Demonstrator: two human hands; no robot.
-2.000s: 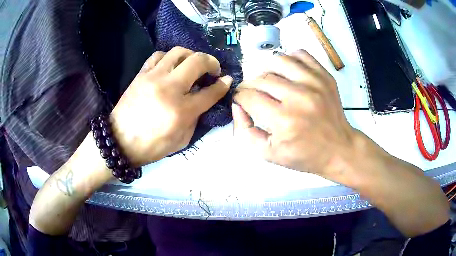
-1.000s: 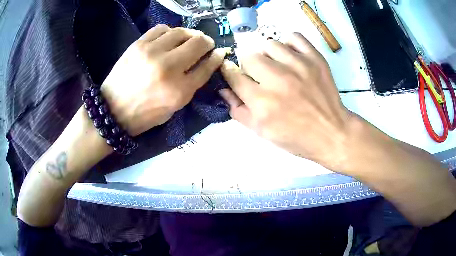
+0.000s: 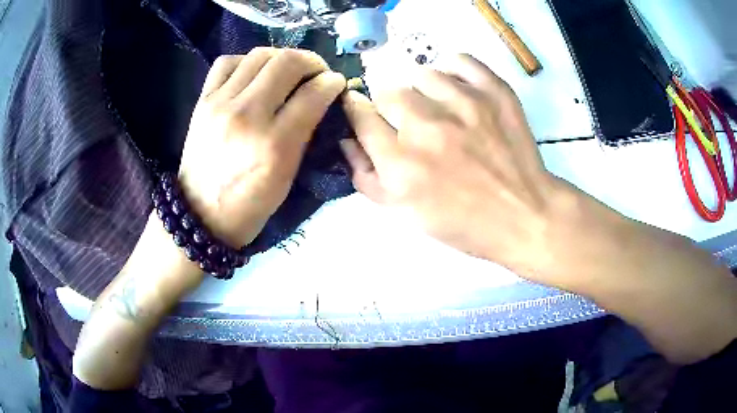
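My left hand (image 3: 250, 145) and my right hand (image 3: 452, 153) meet fingertip to fingertip just below the presser foot area. Both pinch the edge of the navy shell fabric (image 3: 323, 165); a small yellowish bit of edge shows between the fingertips. The fabric hangs under my hands, with frayed threads at its lower edge. A smooth black piece (image 3: 149, 89) and the striped purple-brown lining (image 3: 56, 169) lie to the left. The sewing machine's metal parts (image 3: 303, 12) and pale round knob (image 3: 361, 31) are at the top; the needle cannot be made out.
A wooden-handled tool (image 3: 507, 36) lies right of the machine. Beyond it are a black phone (image 3: 618, 77) and red-handled scissors (image 3: 701, 153). A tape measure (image 3: 404, 321) runs along the curved table front, with loose threads on it.
The view has shifted, so the machine parts sit higher in the frame. Both hands are closer to the foot, still pinching the fabric edge. The navy fabric bunches lower under them.
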